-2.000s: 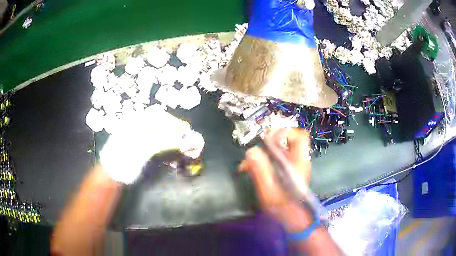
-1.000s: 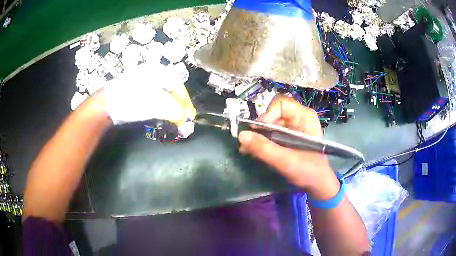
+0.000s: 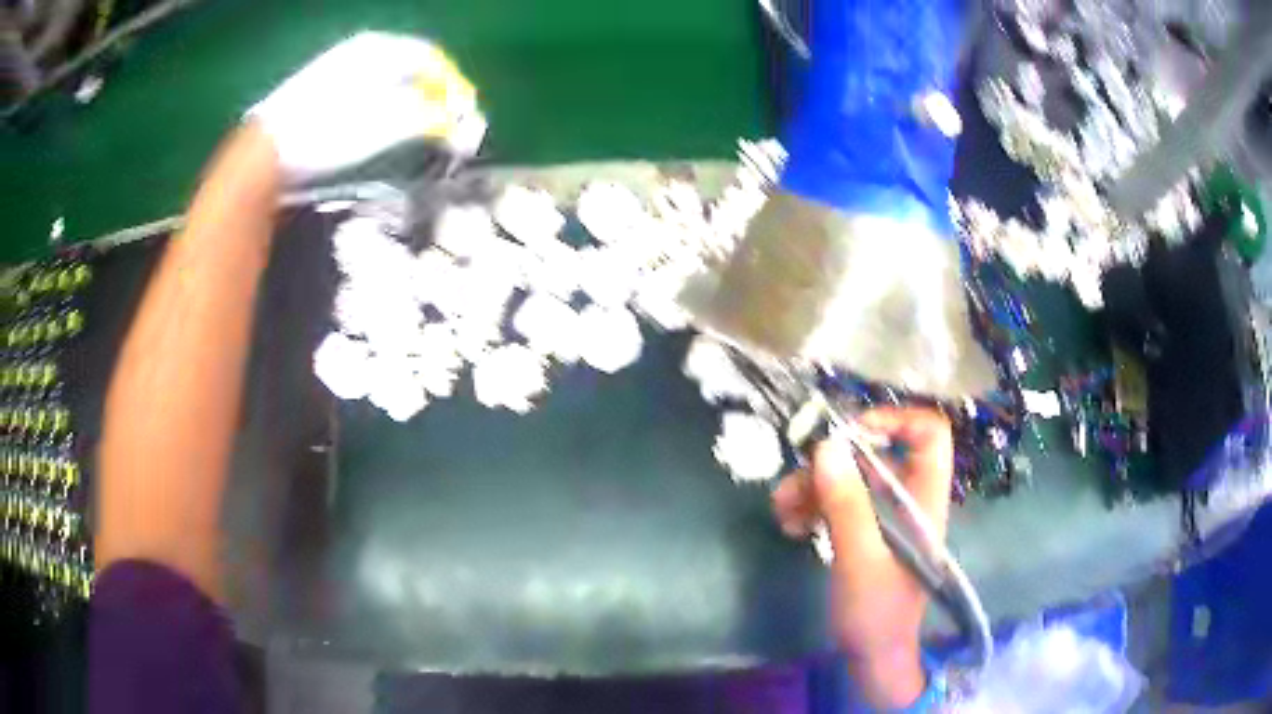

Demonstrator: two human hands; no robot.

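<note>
My gloved left hand [image 3: 377,105] reaches over the green belt [image 3: 614,84]. A small white piece [image 3: 467,135] shows at its yellow fingertips, with something dark and blurred below it. My bare right hand [image 3: 879,516] holds the soldering iron [image 3: 893,495] below the fume hood [image 3: 851,293]; a small pale piece [image 3: 806,420] is at its fingertips. White lobed housings [image 3: 509,377] lie in a group between the hands, and one [image 3: 749,446] lies just left of my right hand. The view is blurred.
Rows of small yellow-and-black components [image 3: 42,419] stand at far left. Dark wired components [image 3: 997,405] lie right of the hood. More white pieces [image 3: 1074,237] lie at upper right, near the black soldering station [image 3: 1186,363]. A blue bin with clear plastic [image 3: 1067,677] is at lower right.
My left hand has moved up and away from the mat to the green belt with the white piece. My right hand has moved right and down, still holding the iron, which now points up-left.
</note>
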